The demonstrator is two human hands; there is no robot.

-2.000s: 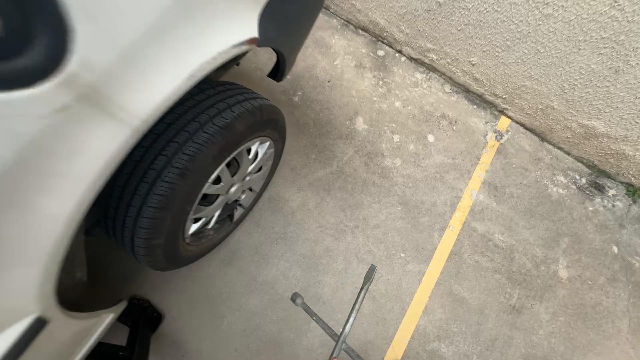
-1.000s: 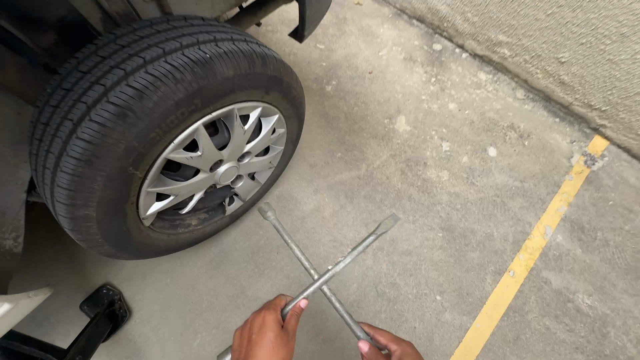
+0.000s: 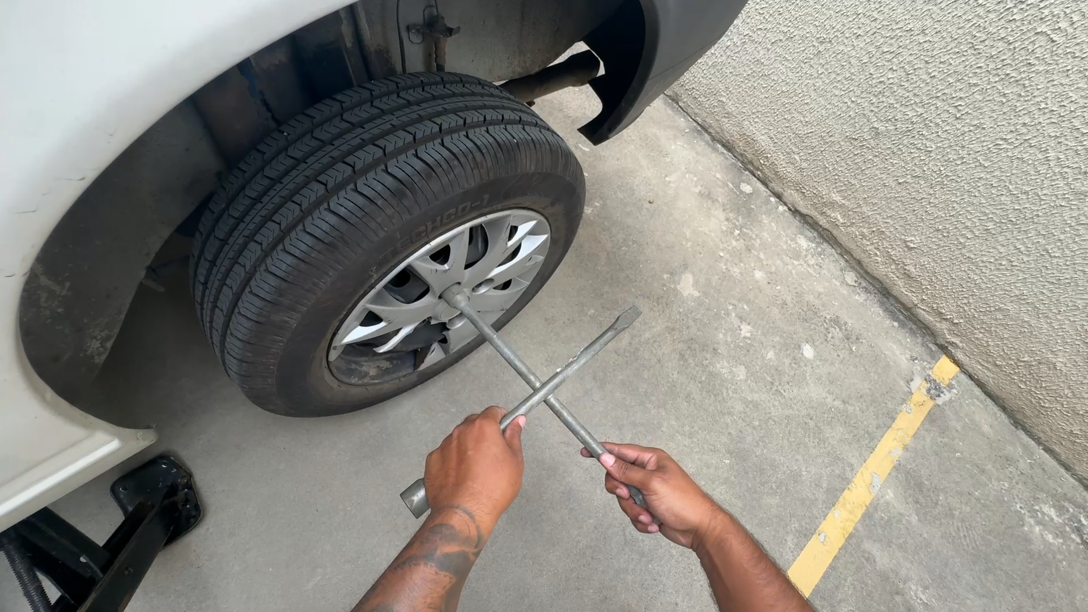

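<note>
A steel four-way lug wrench (image 3: 510, 354) has one socket end at the hub area of the car wheel, against the silver wheel cover (image 3: 455, 270); whether it sits on a nut is hidden. My left hand (image 3: 476, 463) is wrapped around the lower left arm of the cross, with a socket end showing below the fist. The near end of the arm that points at the wheel is in my right hand (image 3: 650, 489). Toward the upper right points the flat, chisel-like tip. The black tire (image 3: 382, 187) stands inside the wheel arch of a white car body (image 3: 93, 93).
A black scissor jack (image 3: 127, 544) stands at the lower left, by the car's sill. A dark bumper edge (image 3: 633, 68) hangs behind the wheel. On the right are a rough plastered wall (image 3: 901, 144) and a yellow painted line (image 3: 875, 476) on the concrete floor (image 3: 705, 365).
The lug wrench lay in view without hands at first, then both hands held it away from the wheel. Now its far socket end is at the wheel's hub area.
</note>
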